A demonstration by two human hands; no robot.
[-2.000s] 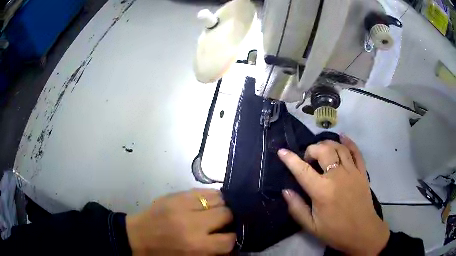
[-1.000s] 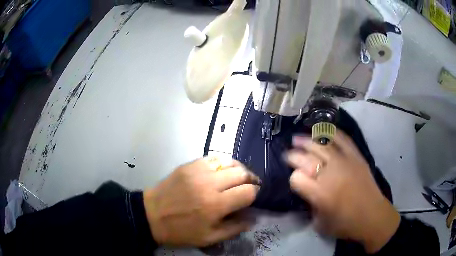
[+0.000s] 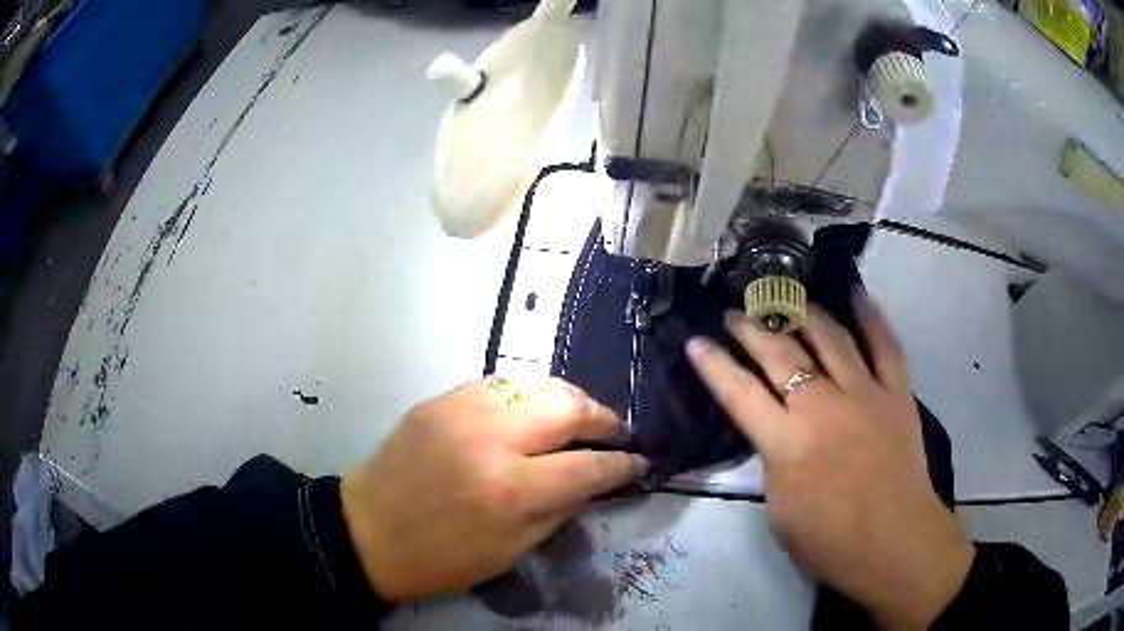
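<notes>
A dark garment piece (image 3: pixel 602 323) with pale stitch lines lies on the machine bed, under the small metal presser foot (image 3: pixel 641 302). My left hand (image 3: pixel 487 487) pinches the near edge of the cloth between thumb and fingers, left of and below the foot. My right hand (image 3: pixel 838 456) lies flat on the cloth to the right of the foot, fingers spread, fingertips just below the tension dial (image 3: pixel 775 300). The needle is too small to tell. Part of the cloth is hidden under my right hand and behind the machine head.
The machine head (image 3: pixel 690 99) stands above the work, with the cream lamp (image 3: pixel 503 142) on its left. An upper tension knob (image 3: pixel 901 84) is at the upper right. Dark thread snips (image 3: pixel 1067 471) lie at the far right. A blue bin (image 3: pixel 105 86) stands beyond the table's left edge.
The cloth has moved away from me under the foot, and its near edge now shows closer to the foot. My left hand has moved up and right onto that edge. My right hand has stayed on the cloth.
</notes>
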